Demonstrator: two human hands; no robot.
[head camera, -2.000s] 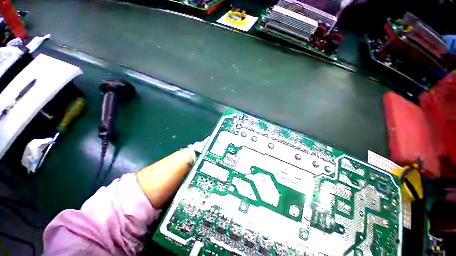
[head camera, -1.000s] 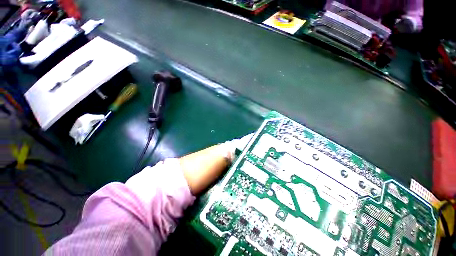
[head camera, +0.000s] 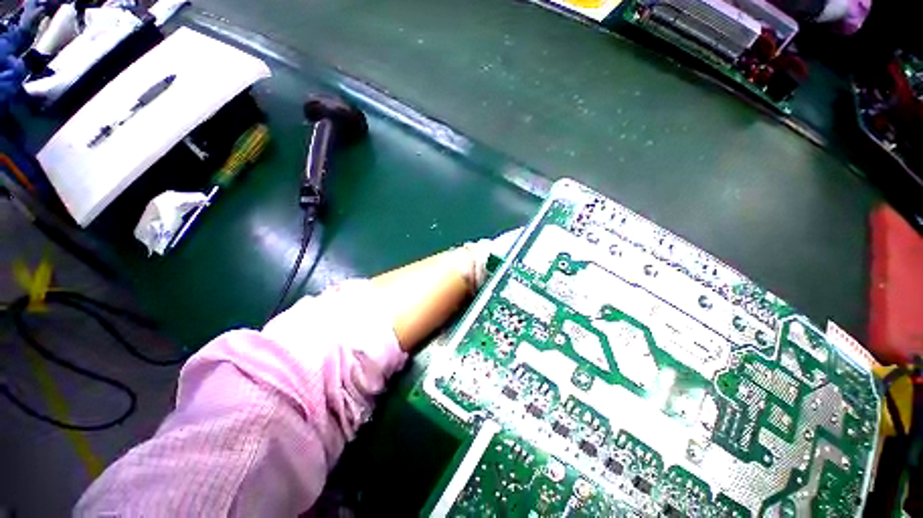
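A large green power circuit board (head camera: 648, 379) fills the lower right, its flat underside with silvery solder areas and white border facing up. The bottom of the picture cuts it off. My left hand (head camera: 494, 253), in a white glove, is at the board's upper left edge. Its fingers are hidden beneath the board, and my bare wrist and pink sleeve show behind it. My right hand is not in view.
A black corded tool (head camera: 317, 162), a yellow-green screwdriver (head camera: 243, 154), a crumpled white tissue (head camera: 167, 220) and a white slanted tray (head camera: 152, 111) are at left. A heat-sink board (head camera: 708, 30) and a coworker's hand are at top right. A red pad (head camera: 896, 288) is at right.
The view has turned left, so the tools and board show farther right than two seconds ago. In the last second, they have shifted up in view. My left hand stays at the board's edge.
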